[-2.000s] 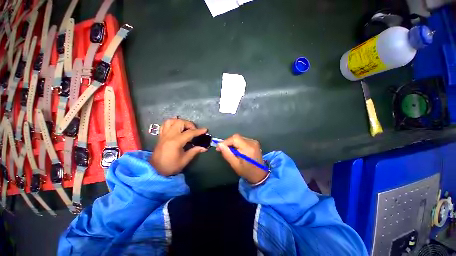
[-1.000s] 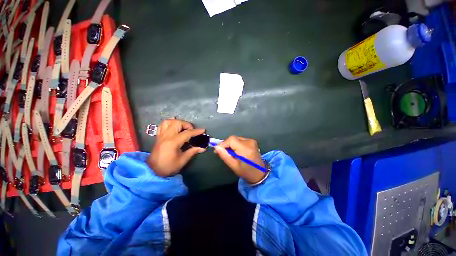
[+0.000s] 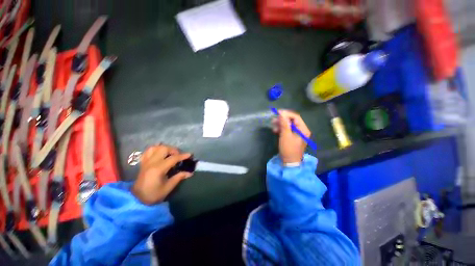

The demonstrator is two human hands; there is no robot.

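Note:
My left hand (image 3: 160, 172) holds a wristwatch by its dark head (image 3: 182, 166), between thumb and fingers. Its pale strap (image 3: 223, 168) points right over the mat, and a steel buckle (image 3: 134, 158) shows left of the hand. My right hand (image 3: 291, 134) holds a thin blue tool (image 3: 303, 137), its upper end just below the small blue cap (image 3: 275, 92). I cannot tell whether tool and cap touch; the view is blurred. A small white wipe (image 3: 215, 118) lies on the mat between the hands.
A red tray (image 3: 107, 150) of overlapping watches is at left. A white paper (image 3: 210, 25) lies at the far side. A white bottle with yellow label (image 3: 341, 78), a yellow-handled knife (image 3: 340, 133) and a square black fan (image 3: 377, 119) are at right. Another red tray (image 3: 312, 13) is beyond.
My right hand has moved with the blue tool from the watch to the upper right, near the blue cap. The strap's right part is now uncovered. The view has shifted, showing more at the far side.

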